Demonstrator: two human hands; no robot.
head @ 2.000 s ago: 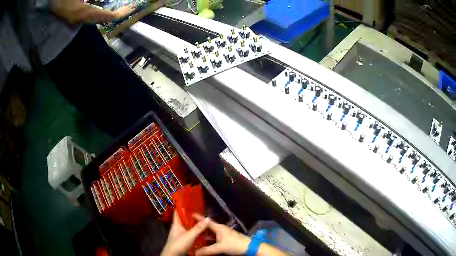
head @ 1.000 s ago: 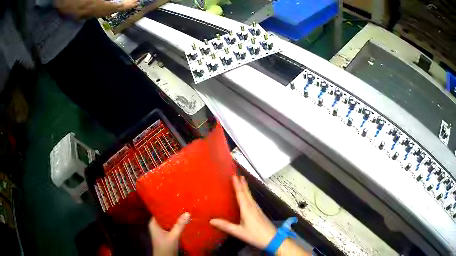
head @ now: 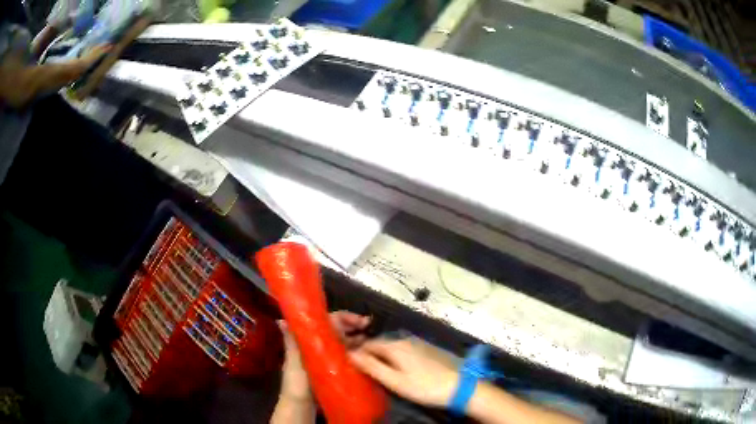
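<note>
A red bubble-wrap piece (head: 308,319), curved into a long roll-like shape, is between my two hands in front of the ledge. My left hand (head: 297,377) is around its near left side, with fingertips showing beyond its right edge. My right hand (head: 410,370), with a blue wrist strap (head: 469,379), lies against its right side. Whether anything is inside the wrap cannot be seen. The black crate (head: 217,240) at the left holds red bundles (head: 157,306) with pale board edges upward.
The conveyor (head: 331,153) carries a strip of boards (head: 530,141). A separate panel (head: 244,79) lies slanted across its rails. Two small boards (head: 656,114) lie on the grey bench behind. A white stool (head: 68,327) stands left of the crate. Another person's arm (head: 50,79) is at upper left.
The red wrap, seen as a broad flat sheet a second ago, is now a narrow curved roll. My hands are closer together on it. The view has shifted to the right.
</note>
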